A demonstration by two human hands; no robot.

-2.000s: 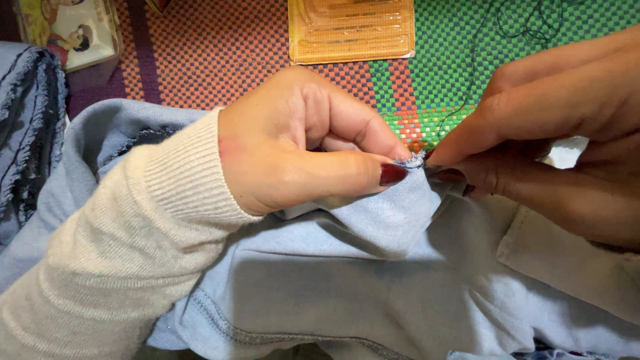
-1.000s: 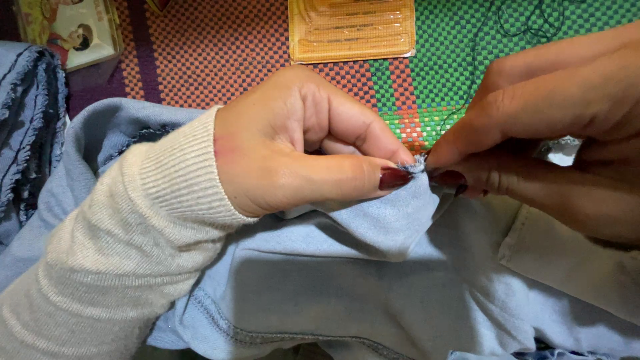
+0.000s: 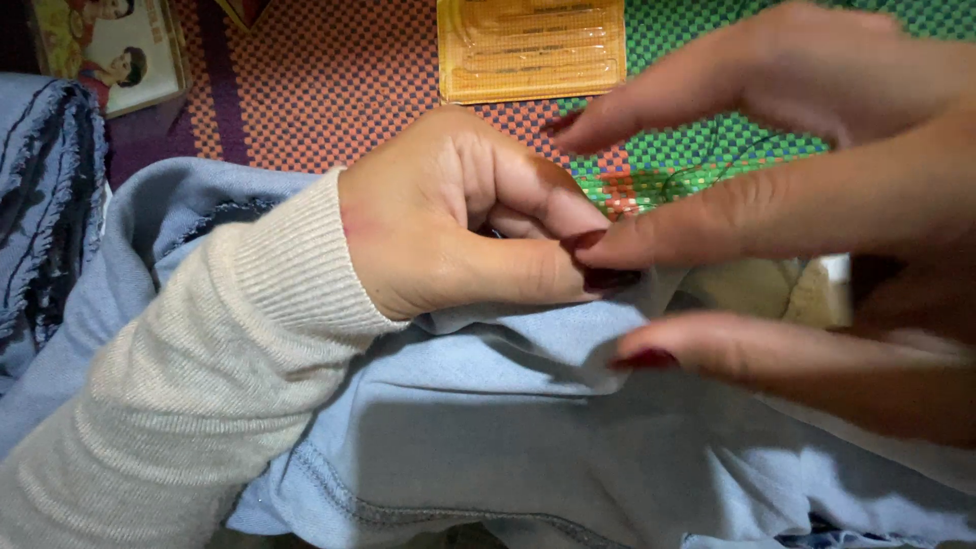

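Light blue denim fabric with dark stitched seams lies under both hands. My left hand, in a cream knit sleeve, pinches a fold of it between thumb and forefinger near the middle of the view. Over it from the right reaches my right hand, blurred, its fingers spread; one fingertip is at the left thumb's nail and the thumb is lower, near the fabric. Nothing is seen held in it. Dark thread lies loosely on the mat behind. The pinched edge is mostly hidden, and no needle can be made out.
A woven plastic mat in orange, green and purple lies beneath. An orange blister pack is at the top, a printed packet at the upper left. Folded denim with frayed edges sits at the left edge.
My right hand was closed at the pinched fabric edge; its fingers have since spread apart and risen over my left hand. My left hand has kept its pinch in about the same place.
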